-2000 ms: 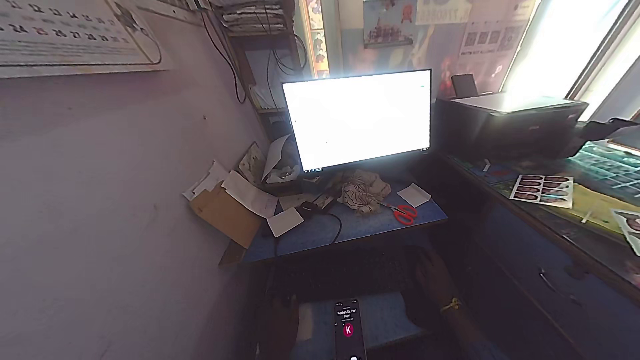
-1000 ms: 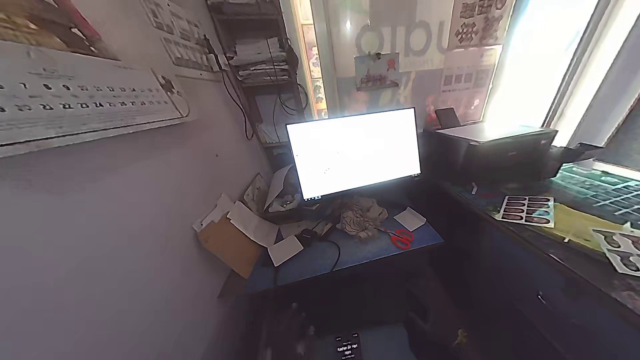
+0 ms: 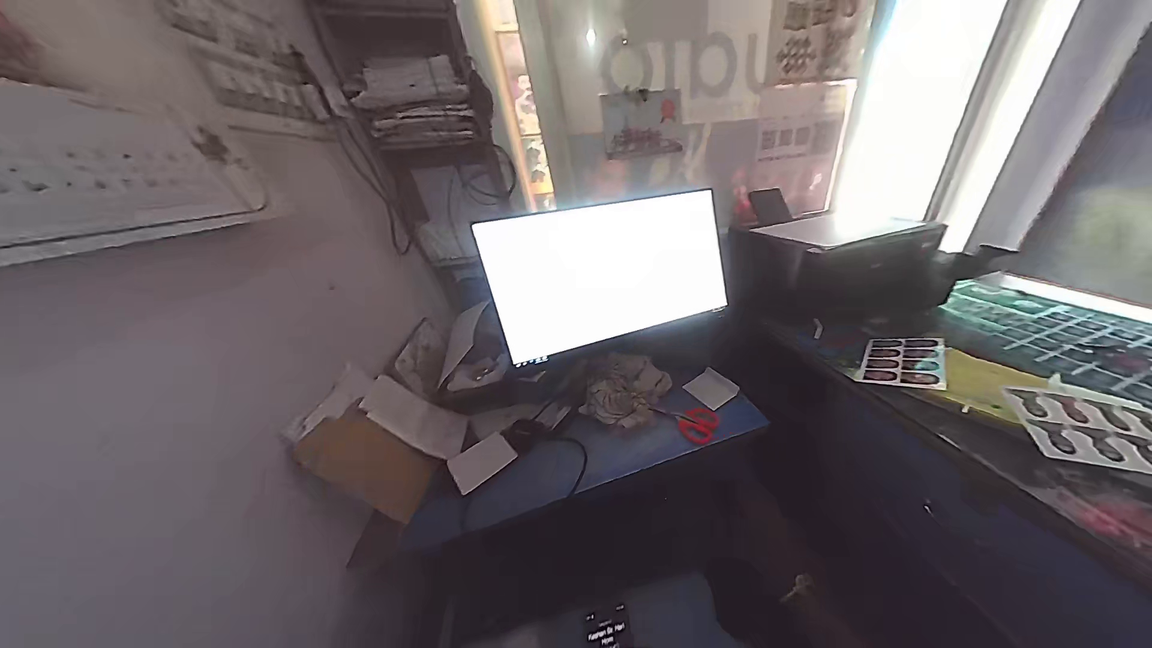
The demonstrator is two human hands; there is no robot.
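A lit phone lies at the bottom edge, partly cut off by the frame. To its right, my right hand is a dark shape beside a pale surface, with a yellowish thread at the wrist; its fingers are too dark to make out. My left hand cannot be made out in the shadow. Beyond, on the blue desk, are red-handled scissors, a crumpled cloth, a white card, a small paper and a black cable. A bright monitor stands behind them.
A cardboard piece and papers lean against the left wall. On the right, a counter carries a black printer, printed photo sheets and a yellow folder. Shelves with stacked papers stand at the back left.
The view has tilted upward, so the phone sits lower and is partly cut off. My left hand, seen left of the phone two seconds ago, can no longer be made out.
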